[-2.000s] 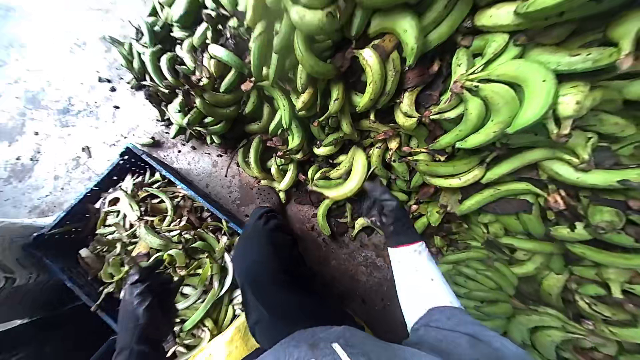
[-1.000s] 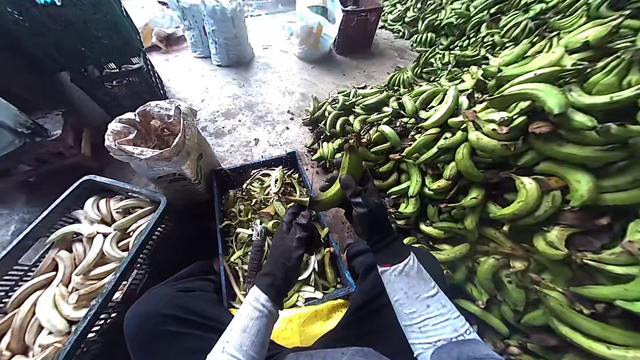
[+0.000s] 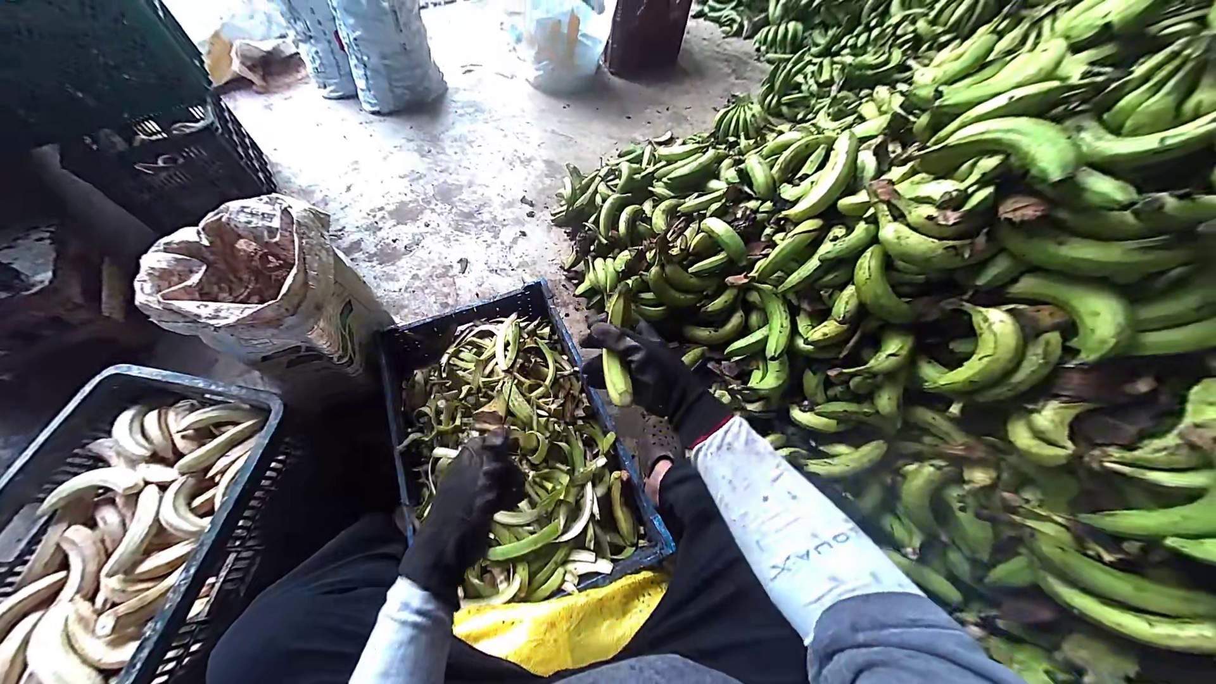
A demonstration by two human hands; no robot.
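My right hand (image 3: 655, 375), in a black glove, grips a green plantain (image 3: 617, 366) held upright beside the right rim of a dark blue crate. My left hand (image 3: 472, 503), also black-gloved, is over the peels in that blue crate (image 3: 597, 404). Its fingers are curled, and whether it holds something small cannot be made out. Green and brown plantain peels (image 3: 541, 456) fill the crate between my knees. A large heap of green plantains (image 3: 855, 256) lies to my right. At the lower left, a dark crate (image 3: 271, 408) holds peeled plantains (image 3: 142, 513).
An open woven sack (image 3: 313, 313) with brownish contents stands behind the peeled plantains' crate. Dark stacked crates (image 3: 171, 161) are at the upper left. Filled pale sacks (image 3: 385, 57) and a dark red container (image 3: 646, 33) stand on the concrete floor (image 3: 484, 190). Yellow material (image 3: 560, 622) lies between my legs.
Two seconds ago my right hand was at the heap's edge; then both hands met at a plantain over the crate. Now my left hand is lower, apart from it. The view has swung up since the first frame.
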